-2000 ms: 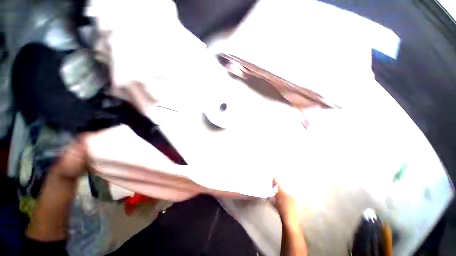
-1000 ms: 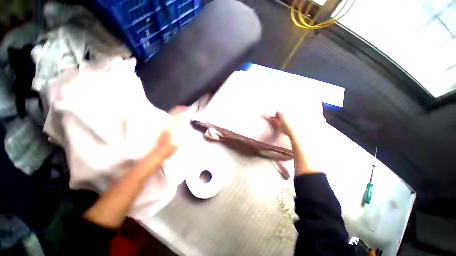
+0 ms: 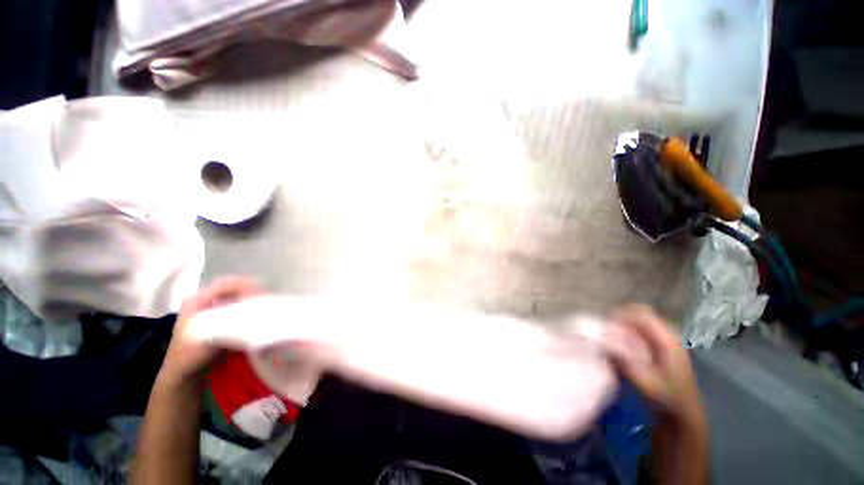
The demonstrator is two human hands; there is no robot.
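Note:
A pale pink-white garment panel [image 3: 426, 355] is stretched between my hands at the near edge of the table, blurred and partly washed out. My left hand [image 3: 213, 308] grips its left end and my right hand [image 3: 649, 355] grips its right end. A steam iron [image 3: 654, 189] with an orange handle stands on the table at the right, beyond my right hand. A thick white tape roll [image 3: 232, 185] lies at the left, beyond my left hand.
A pile of pale pieces [image 3: 104, 218] drapes over the left edge. A panel stack [image 3: 246, 33] lies at the far left. A green screwdriver [image 3: 639, 19] lies at the far right. Crumpled white plastic or cloth [image 3: 728, 289] and hoses [image 3: 782, 260] are beside the iron.
My hands have come back from the far stack to the near edge and now hold a panel between them. The view has shifted, bringing the whole iron into sight.

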